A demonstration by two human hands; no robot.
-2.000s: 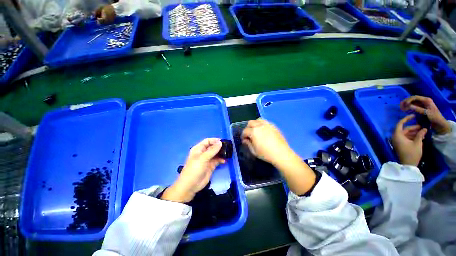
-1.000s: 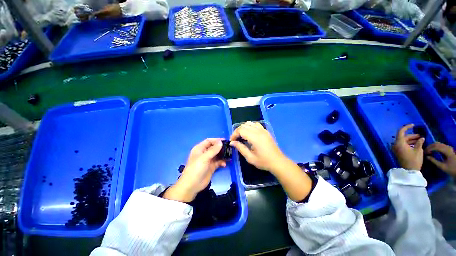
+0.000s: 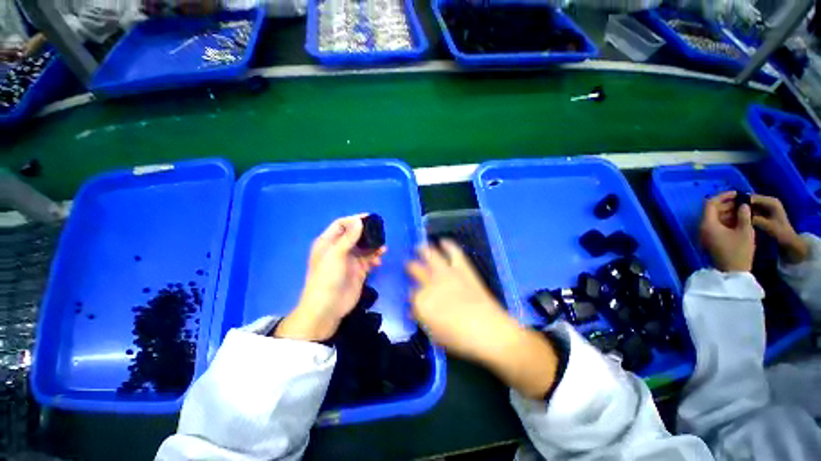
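My left hand (image 3: 331, 275) holds a black plastic housing (image 3: 370, 232) between thumb and fingers, above the middle-left blue tray (image 3: 306, 194). A pile of black housings (image 3: 383, 360) lies at that tray's near end. My right hand (image 3: 459, 302) is blurred, to the right of the housing and apart from it, over the tray's right edge and the clear plastic box (image 3: 468, 236). Its fingers are partly spread; whether a small part is between them cannot be told. The right blue tray (image 3: 540, 194) holds shinier black housings (image 3: 621, 297).
The far-left blue tray (image 3: 94, 216) holds small black parts (image 3: 162, 338). The green conveyor belt (image 3: 360, 117) runs beyond, with a stemmed part (image 3: 590, 94) on it. More filled trays stand across it. Another person's hands (image 3: 734, 234) work at the right.
My left hand has moved slightly left and up with the housing. My right hand has come away from the housing, nearer to me. The loose parts on the belt have shifted left.
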